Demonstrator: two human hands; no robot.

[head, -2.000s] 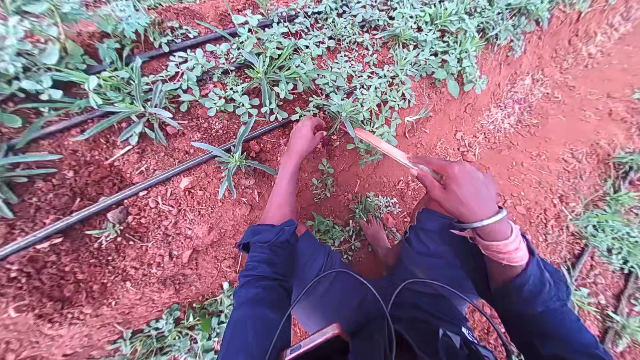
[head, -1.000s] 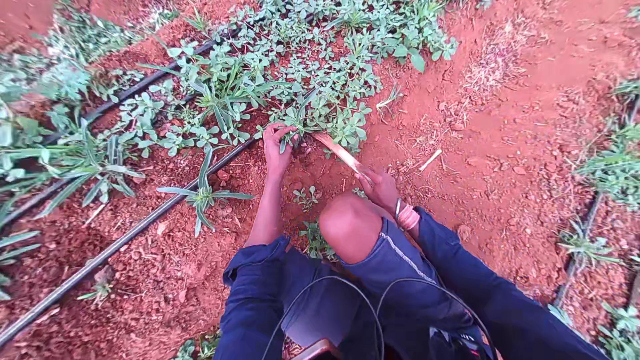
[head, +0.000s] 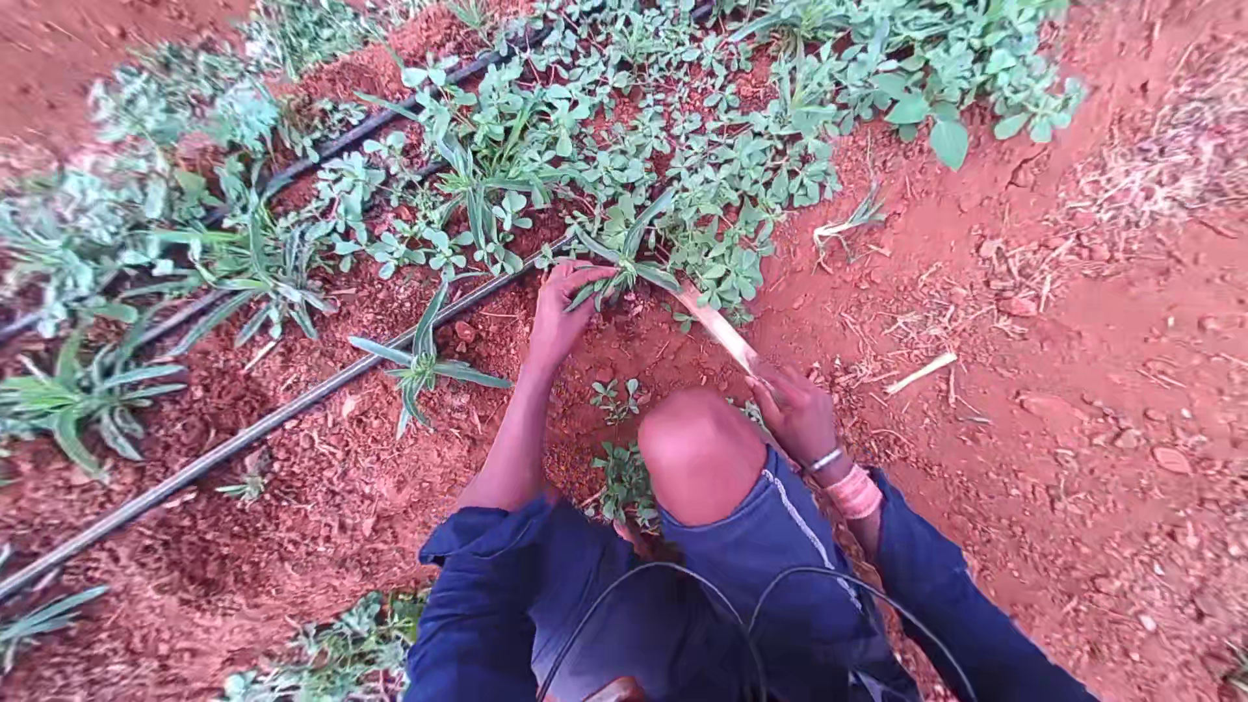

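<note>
My left hand (head: pixel 565 302) is at the lower left leaves of a long-leaved green plant (head: pixel 629 258), its fingers closed on them. In my right hand (head: pixel 795 409) is a pale, wooden-looking stick or handle (head: pixel 721 331), which slants up and left toward the base of that plant. Its far end is hidden under the leaves, so I cannot tell whether it bears a blade. Low, round-leaved weeds (head: pixel 721 185) spread just above and to the right of the plant.
A black drip irrigation pipe (head: pixel 292 409) runs diagonally at the left, with another (head: pixel 361 132) behind it. Beside the near pipe grows a spiky plant (head: pixel 421 369). My bent knee (head: pixel 697 453) is between my arms. A pale stalk (head: pixel 921 373) and an uprooted plant (head: pixel 848 226) lie on red soil.
Two seconds ago my right hand held the pale tool raised off the soil; now its far end is down among the leaves. My knee has come up between my arms.
</note>
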